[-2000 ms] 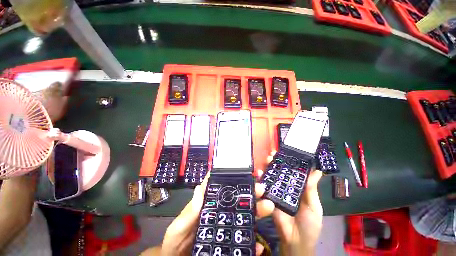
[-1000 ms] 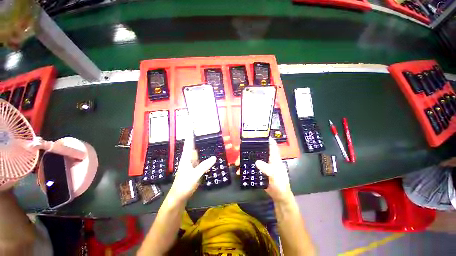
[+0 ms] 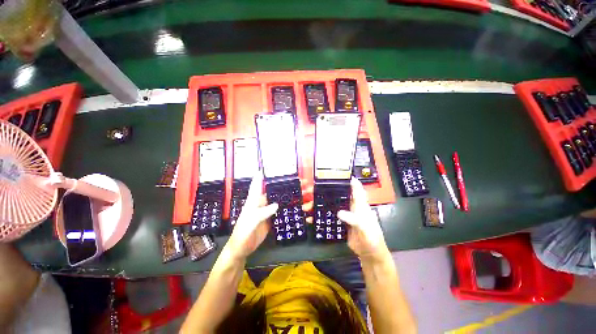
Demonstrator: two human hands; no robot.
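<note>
My left hand (image 3: 251, 218) holds an open flip phone (image 3: 281, 176), its screen bright white, its thumb on the keypad's upper left. My right hand (image 3: 361, 218) holds a second open flip phone (image 3: 334, 176), also lit white, its thumb on the keypad's right side. Both phones are upright side by side over the red tray (image 3: 248, 98). Two more open flip phones with lit screens lie at the tray's left, one (image 3: 209, 186) fully visible and one (image 3: 244, 169) partly hidden by my left hand. Closed flip phones (image 3: 212, 106) sit in tray pockets.
Another open flip phone (image 3: 408, 156) lies right of the tray, beside two red pens (image 3: 461, 181) and a small flat brown piece (image 3: 432, 212). Similar pieces (image 3: 172, 244) lie front left. A pink fan (image 3: 26, 173) with a smartphone (image 3: 80, 228) on its base stands left. Filled trays flank both sides.
Both phones first moved from close and tilted to side by side over the tray. Since then, the left phone has straightened and moved slightly right, nearer the right one.
</note>
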